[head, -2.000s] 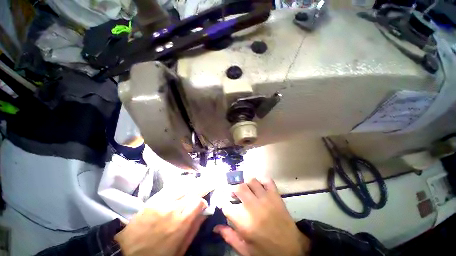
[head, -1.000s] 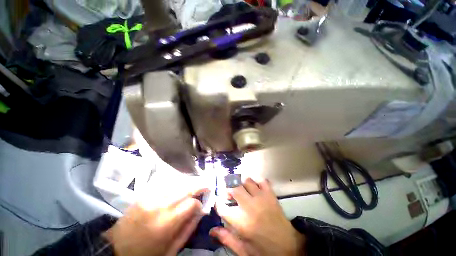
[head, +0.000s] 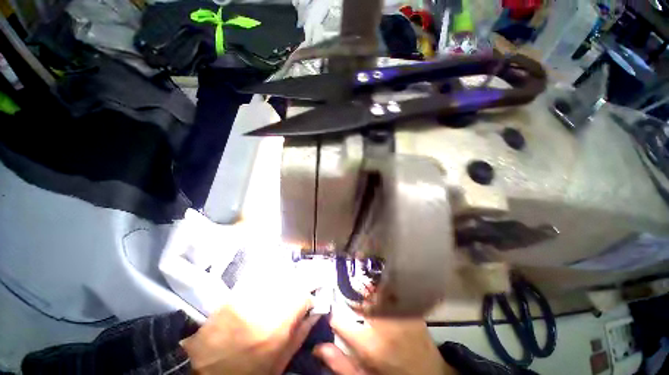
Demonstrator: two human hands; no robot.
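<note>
My left hand [head: 253, 333] is at the bottom, left of the needle area, its fingertips pinching the pale cloth [head: 275, 282] in strong glare. My right hand [head: 385, 343] is beside it, with thumb and fingers on navy fabric [head: 312, 343] between the hands. The cream machine head [head: 422, 234] hides its upper fingers. The presser foot area [head: 359, 278] is bright and blurred. A dark curved edge shows there, too unclear to name.
Open thread snips [head: 411, 99] lie on top of the machine head. Black-handled scissors [head: 521, 322] lie at the right. Pale panels [head: 66, 249] and black fabric [head: 95, 157] spread left. A black piece with a neon-green tie [head: 220, 26] is behind.
The view has shifted, so the machine head and snips appear farther right and larger. The head now covers my right fingertips. Both hands stay low by the needle area.
</note>
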